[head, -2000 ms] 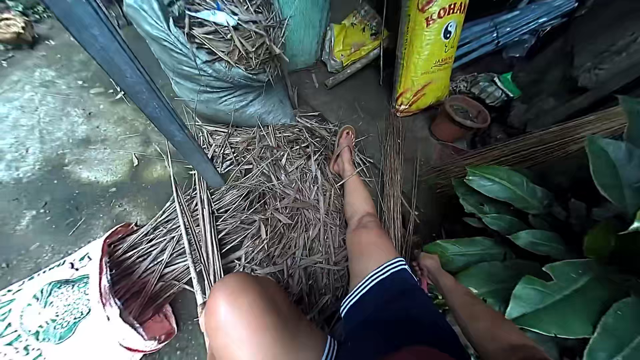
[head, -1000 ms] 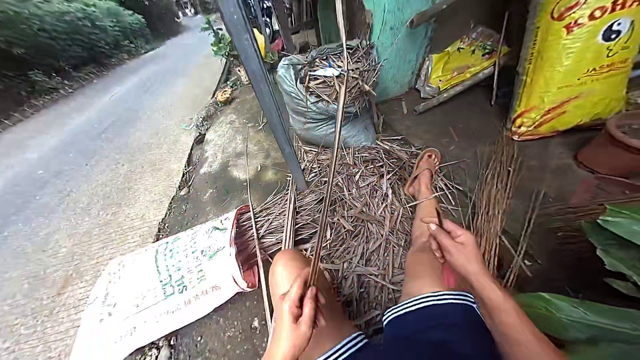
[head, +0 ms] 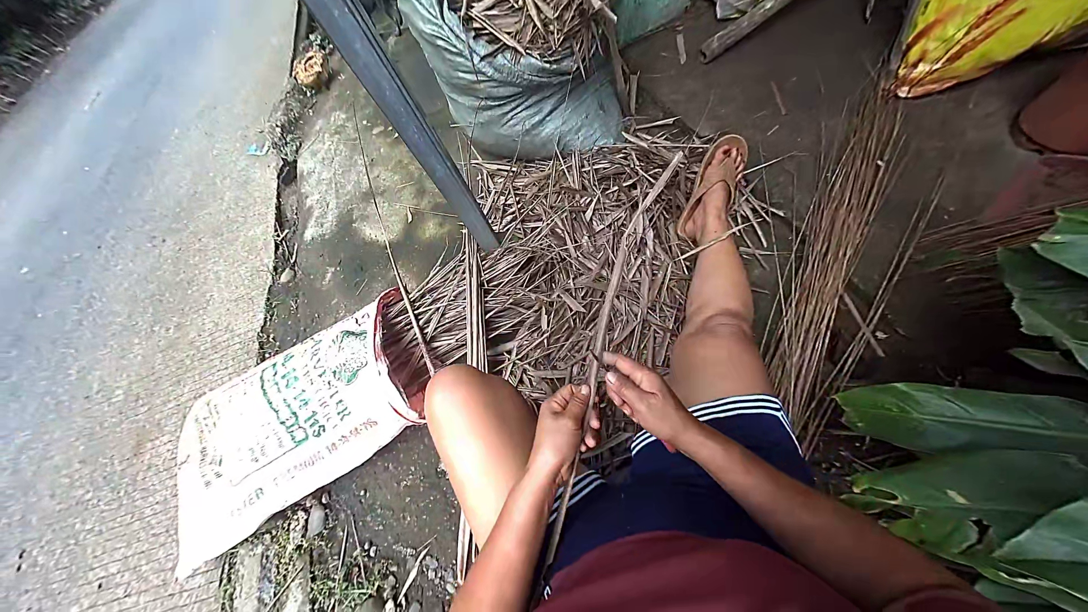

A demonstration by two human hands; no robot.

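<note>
My left hand (head: 563, 427) grips a long dry leaf strip (head: 614, 276), which runs up from my lap over a heap of dry leaf pieces (head: 552, 255). Close on its right side, my right hand (head: 643, 398) has its fingers against the strip; a small red bit shows by the palm, too hidden to name. A white printed sack (head: 289, 433) lies on its side at the left, its mouth full of dry strips. Beyond my right leg stretches a bundle of thin brown sticks (head: 837, 246).
A stuffed grey-green sack (head: 527, 102) stands behind the heap. The dark metal post (head: 408, 119) slants down to it. Broad green leaves (head: 960, 416) reach in at the right, and a yellow sack (head: 977, 42) is at the upper right. A paved road (head: 144, 255) runs along the left.
My right hand has moved from over my right leg to the strip beside my left hand. Two seconds ago it was low at the right, near the green leaves. The view has tilted down.
</note>
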